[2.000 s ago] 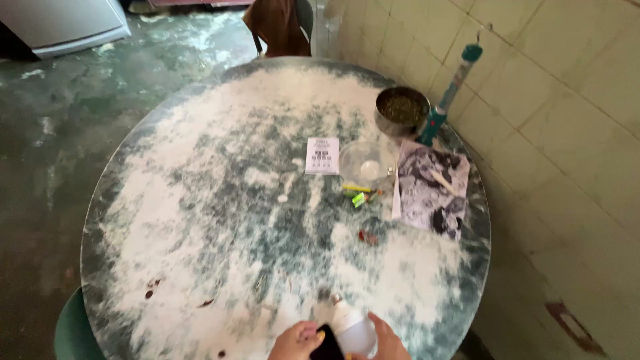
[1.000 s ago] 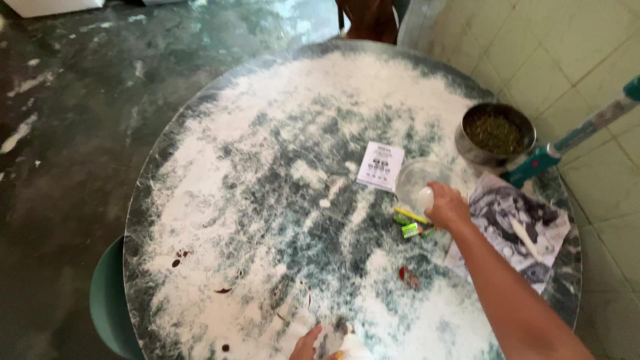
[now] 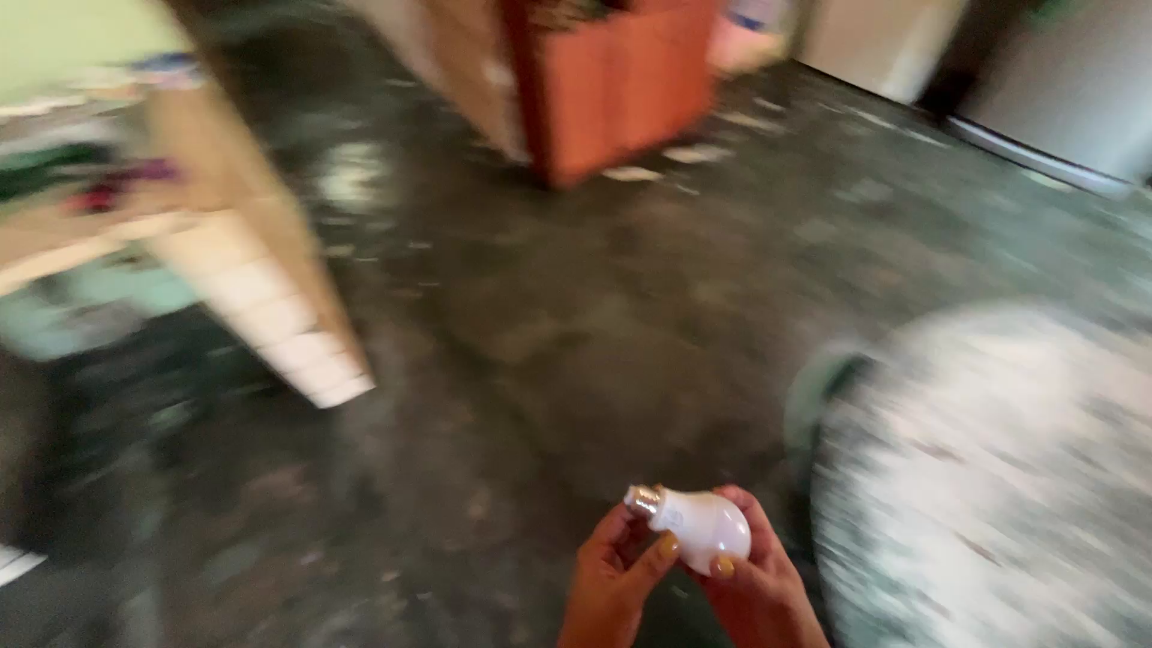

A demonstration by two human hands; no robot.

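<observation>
A white light bulb (image 3: 704,531) with a shiny metal screw base lies tilted between my two hands, base toward the upper left. My left hand (image 3: 616,571) grips it near the base, its thumb on the bulb's neck. Around the round end is my right hand (image 3: 760,576), with its thumb on the near side of the bulb. Both hands are over the floor, left of the round table.
The round marbled table (image 3: 990,468) is at the right, with a green stool (image 3: 814,396) by its edge. A tiled counter (image 3: 261,297) holding blurred items stands left. An orange cabinet (image 3: 621,90) stands at the back, a grey appliance (image 3: 1071,90) at the upper right.
The view has swung far left, off most of the table. My right hand, a second ago reaching to a clear bowl on the table, is now on the bulb beside my left hand.
</observation>
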